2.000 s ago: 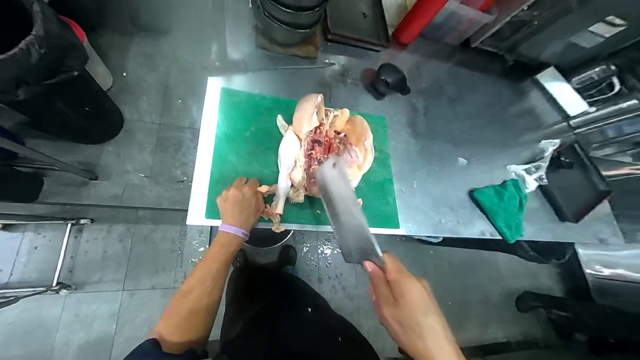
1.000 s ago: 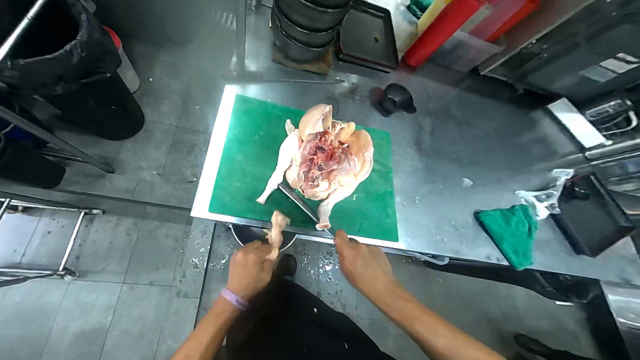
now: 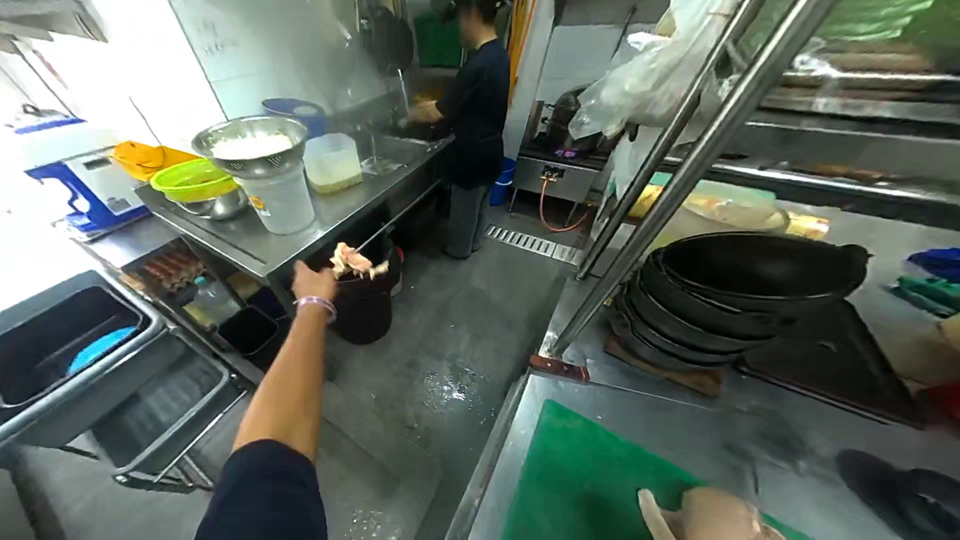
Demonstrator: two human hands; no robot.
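Observation:
My left hand (image 3: 315, 283) is stretched out over the dark bin (image 3: 363, 309) on the floor. Pale pink poultry scraps (image 3: 354, 261) are at its fingertips, above the bin's opening; whether they are still gripped or falling is unclear. Part of a raw chicken (image 3: 716, 514) lies on the green cutting board (image 3: 592, 472) at the bottom edge of the view. A wooden-handled knife (image 3: 559, 368) rests at the steel table's corner. My right hand is outside the view.
A person (image 3: 478, 112) stands at the sink beyond. Stacked black pans (image 3: 742, 300) sit on the right table near a slanting metal post (image 3: 675, 187). On the left counter are a colander (image 3: 251, 150) and a plastic container (image 3: 332, 163). A grey cart (image 3: 142, 375) stands at lower left.
The view has swung far to the left. My left hand has moved from beside the cutting board to over the bin, and my right hand has left the view.

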